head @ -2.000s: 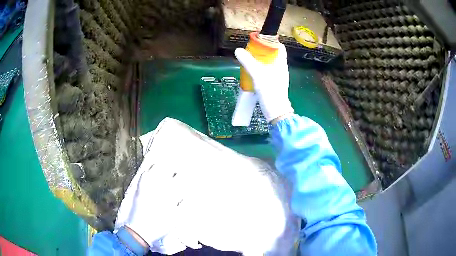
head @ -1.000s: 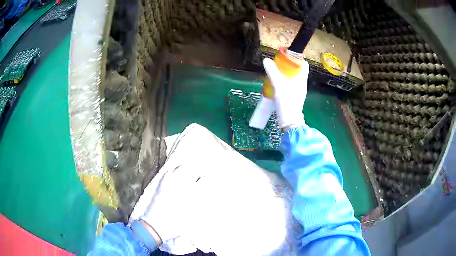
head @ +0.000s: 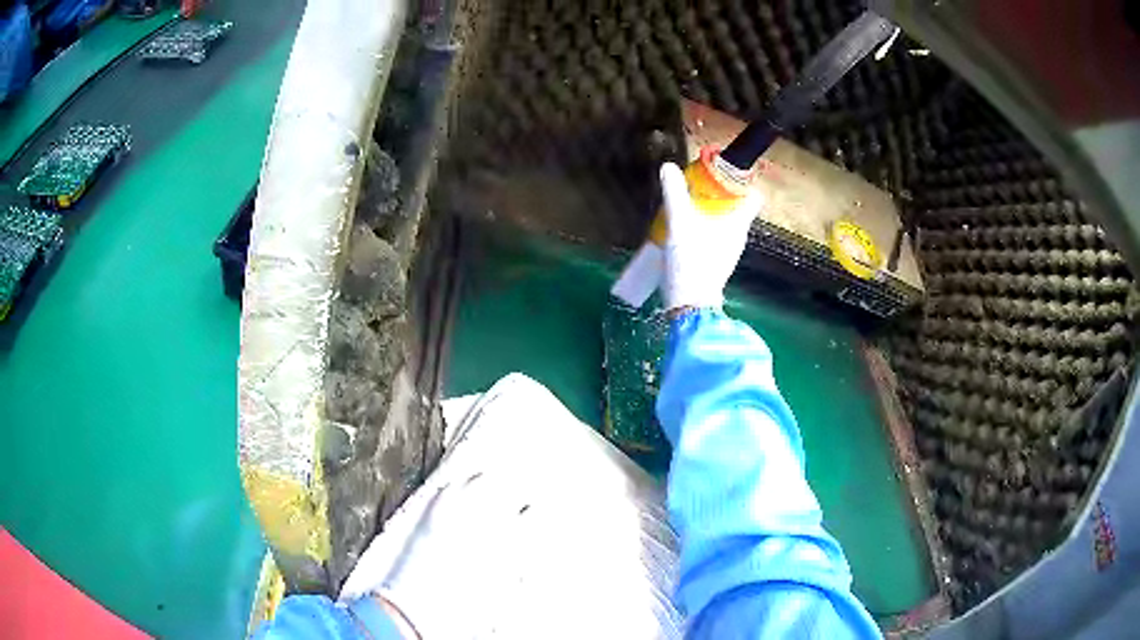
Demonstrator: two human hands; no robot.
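My right hand [head: 703,244], in a white glove, is closed around the yellow-orange grip of an air blow gun [head: 718,181]. Its flat white tip [head: 639,276] points down and left, above the far end of a green circuit board [head: 634,375]. The board lies on the booth's green mat floor, partly covered by my right hand and sleeve. A large white cloth [head: 538,513] lies in front of the board. My left sleeve and wrist show at the bottom edge; my left hand blends with the white cloth and its grip cannot be made out.
Foam [head: 975,238] lines the booth. A worn metal box [head: 800,188] with a yellow ring [head: 856,248] stands at the back. A black hose [head: 819,81] runs up from the grip. Outside the booth edge [head: 294,275] are boards [head: 78,163] on a dark conveyor, a black bin [head: 234,244] and a red mat [head: 56,594].
The view has swung left, showing more of the bench and conveyor. The blow gun tip has moved from over the board's middle to its far end. My right hand still holds the gun.
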